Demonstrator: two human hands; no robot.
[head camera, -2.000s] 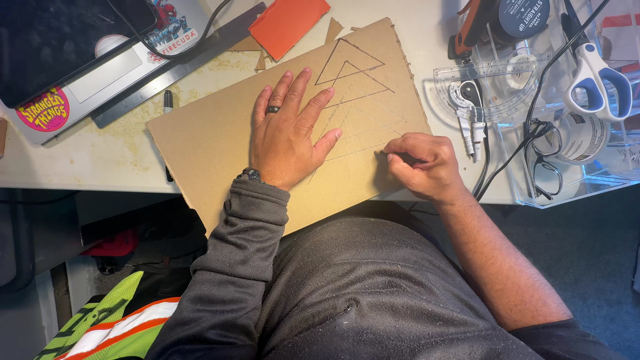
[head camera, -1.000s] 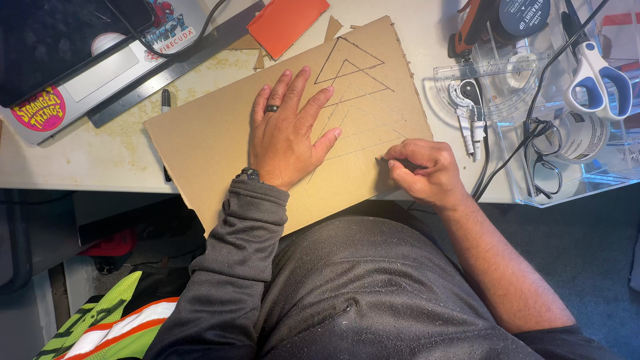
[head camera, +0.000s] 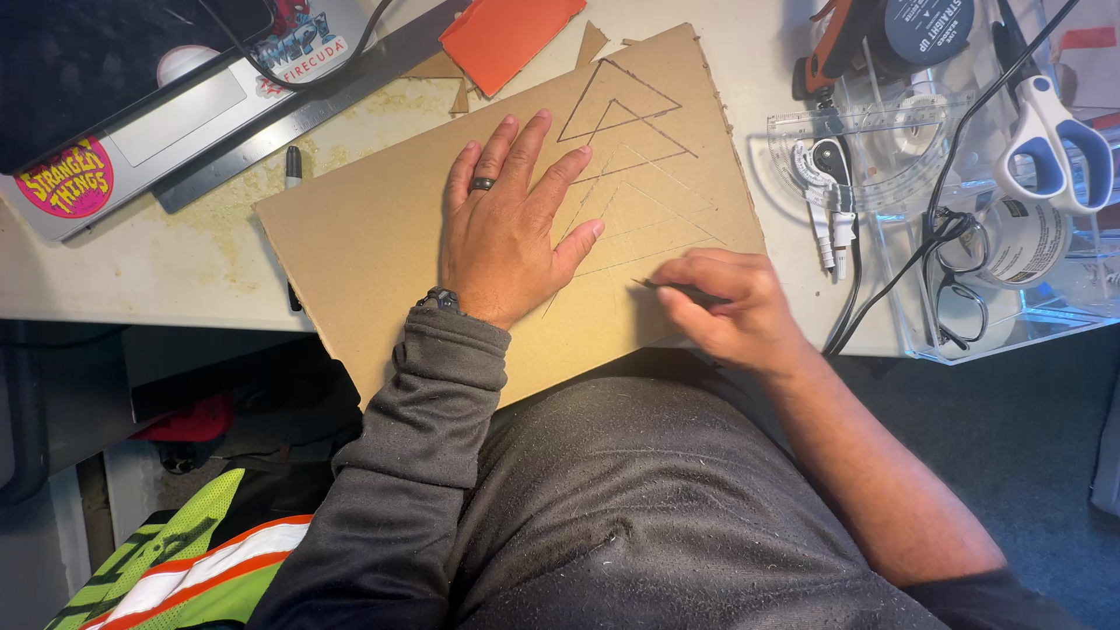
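Observation:
A brown cardboard sheet lies tilted on the table and overhangs its near edge. Dark triangle outlines overlap near its top, with fainter pencil-like lines below them. My left hand, wearing a dark ring, rests flat on the cardboard with spread fingers, just left of the lines. Pinched in my right hand is a short dark pencil-like tool; its tip is at or just above the cardboard, below the faint lines. Whether the tip touches cannot be told.
A laptop and a metal ruler are at upper left. A marker lies partly under the cardboard. Orange cardboard is behind. At right are a clear protractor, a compass, scissors, eyeglasses, cables and a clear acrylic organizer.
My right hand has shifted slightly to the left and up over the cardboard, and the dark tool in it shows more plainly. My left hand stays in place.

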